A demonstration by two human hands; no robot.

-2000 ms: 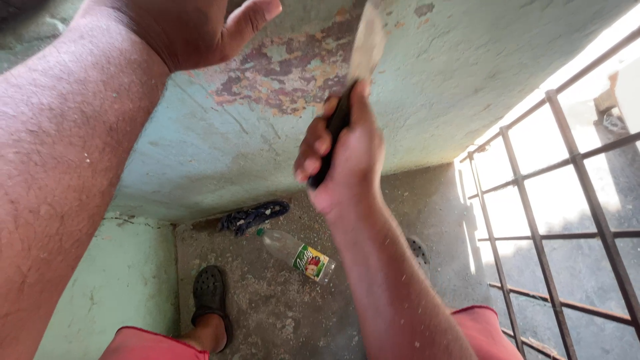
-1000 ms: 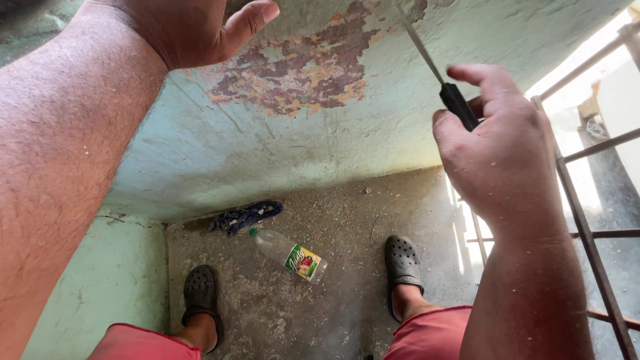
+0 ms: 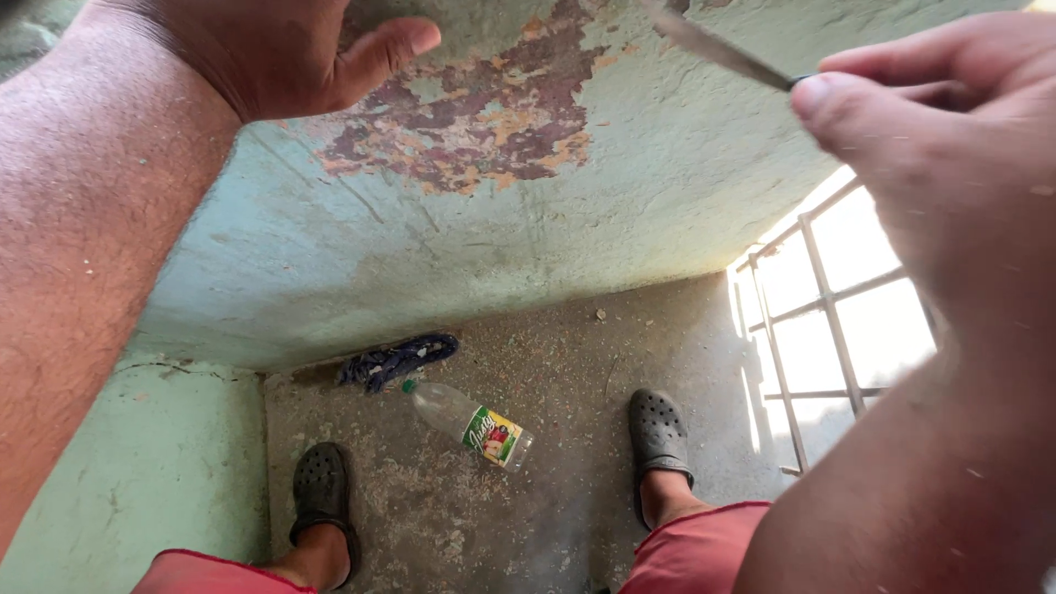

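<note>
At the upper right my right hand (image 3: 932, 124) grips a knife-like scraper by its dark handle, mostly hidden by the fingers. Its metal blade (image 3: 718, 49), slightly blurred, points up and left close to the painted wall (image 3: 660, 173). My left hand (image 3: 280, 58) is at the upper left with its thumb spread, by the wall; its fingers run out of view, and no object shows in it. Between the hands lies a bare patch (image 3: 478, 115) of reddish-brown and orange where the pale green paint is gone.
A plastic bottle (image 3: 445, 408) with a green cap lies on the concrete floor (image 3: 569, 371), near a dark crumpled cloth (image 3: 400, 360). Paint flakes are scattered about. My feet wear dark clogs (image 3: 322, 487). A metal grille (image 3: 825, 301) stands at the right.
My right hand with the blade has moved from the middle of the view to the upper right. My left hand has stayed in about the same place.
</note>
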